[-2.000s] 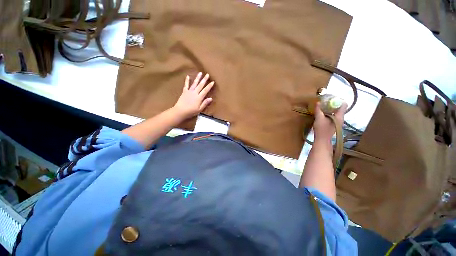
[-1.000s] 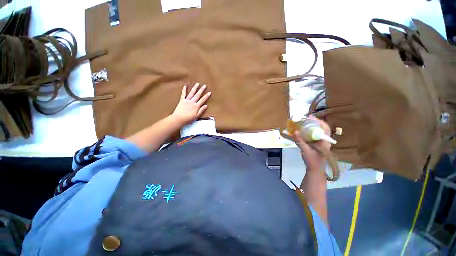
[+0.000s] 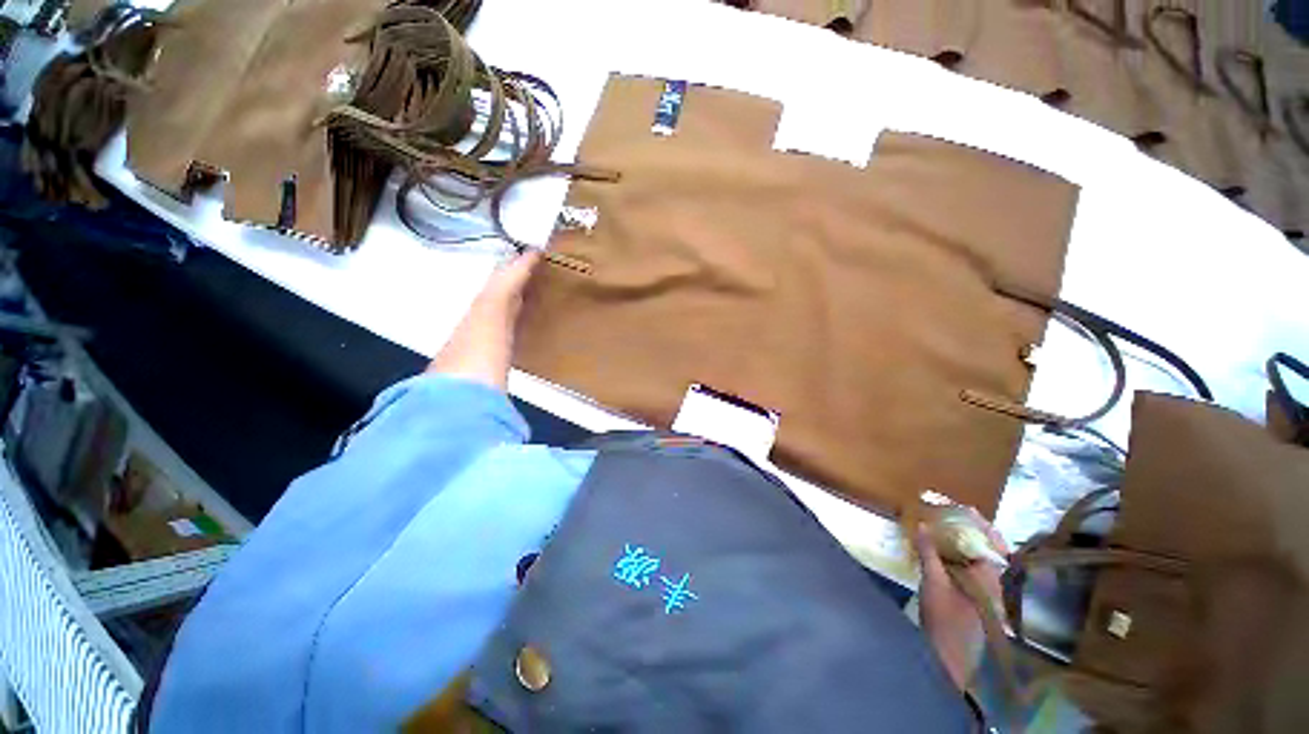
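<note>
A brown bag body panel (image 3: 804,287) lies flat on the white table, with square notches in its near and far edges and handles at both side ends. My left hand (image 3: 514,287) is at the panel's left edge, by the lower handle end; its fingers are mostly hidden, so its grip is unclear. My right hand (image 3: 955,602) holds a glue bottle (image 3: 965,536) at the near right corner of the panel. A dark label (image 3: 669,108) sits near the far left edge. A shiny silvery patch (image 3: 577,218) lies between the left handle ends.
Stacked bag bodies (image 3: 237,101) with bundled handles (image 3: 431,108) lie at the left. Another brown bag piece (image 3: 1213,531) with a small pale square (image 3: 1118,622) is at the right. A row of overlapped brown pieces (image 3: 976,43) runs along the far side. The white table (image 3: 531,36) has a curved-looking edge.
My left hand has moved from the panel's middle near the notch to its left edge. My right hand and the bottle now show lower, at the near right corner. The view has turned left.
</note>
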